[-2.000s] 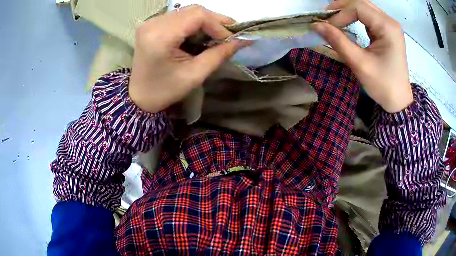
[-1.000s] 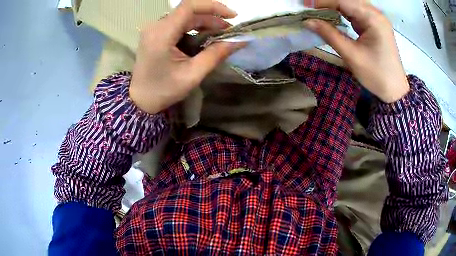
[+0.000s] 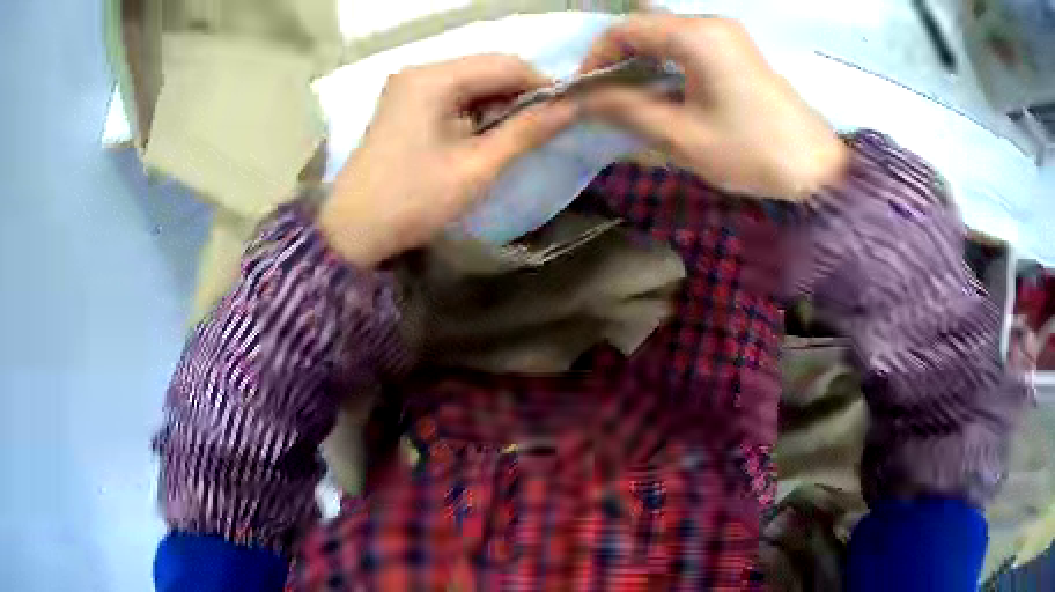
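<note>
A khaki cloth piece (image 3: 555, 301) hangs over the lap, with white lining cloth (image 3: 538, 191) attached under its upper edge. My left hand (image 3: 434, 150) pinches the khaki seam edge between thumb and fingers at the upper centre. My right hand (image 3: 717, 110) pinches the same edge just to the right, the fingertips of both hands close together. The picture is blurred, so the exact fold of the edge between the fingers cannot be told.
Khaki cloth (image 3: 231, 116) lies on the white table (image 3: 69, 347) at the upper left. More khaki cloth (image 3: 821, 428) lies right of the apron. A slim black tool (image 3: 935, 31) lies at the upper right. Red handles (image 3: 1033, 298) show at the right edge.
My right hand has moved left, close to my left hand, and the stretch of seam edge between them is shorter. More white cloth shows behind the hands. The view has shifted slightly.
</note>
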